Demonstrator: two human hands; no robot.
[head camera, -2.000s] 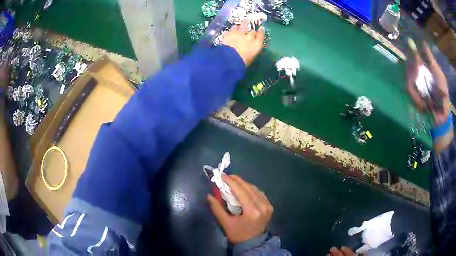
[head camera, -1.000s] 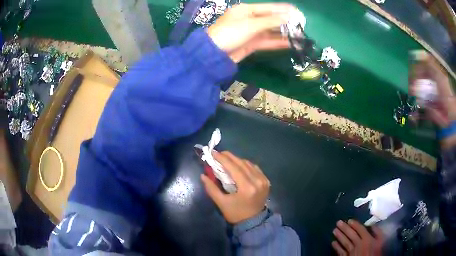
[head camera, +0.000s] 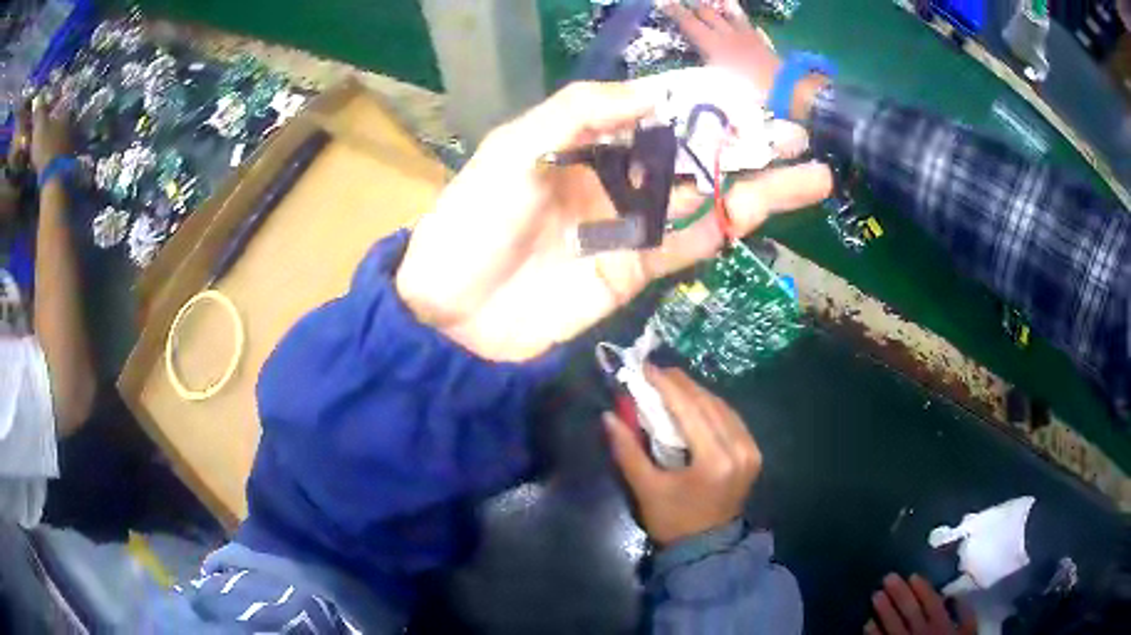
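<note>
My left hand (head camera: 533, 236), in a blue sleeve, is raised close to the camera, palm up. It holds a wired board assembly: a white plastic part (head camera: 726, 124) between the fingers, a black part with a metal end (head camera: 639, 186) over the palm, and a green circuit board (head camera: 732, 320) hanging below on thin red and green wires. My right hand (head camera: 695, 459) is lower, over the dark bench, holding red-handled hand cutters (head camera: 647, 416) wrapped in white. The cutters' tip is left of the hanging board. Whether they touch is unclear.
A cardboard tray (head camera: 292, 267) with a pale yellow ring (head camera: 205, 345) and dark stick lies left. Piled assemblies lie beyond it. Another person's plaid arm (head camera: 980, 186) crosses the green belt. A neighbour's hand (head camera: 918, 608) is near a white scrap (head camera: 992, 543). A grey post (head camera: 486, 68) stands behind.
My left hand has come back from the belt with an assembly, now held near the camera. My right hand keeps the cutters. The plaid arm has reached in across the belt.
</note>
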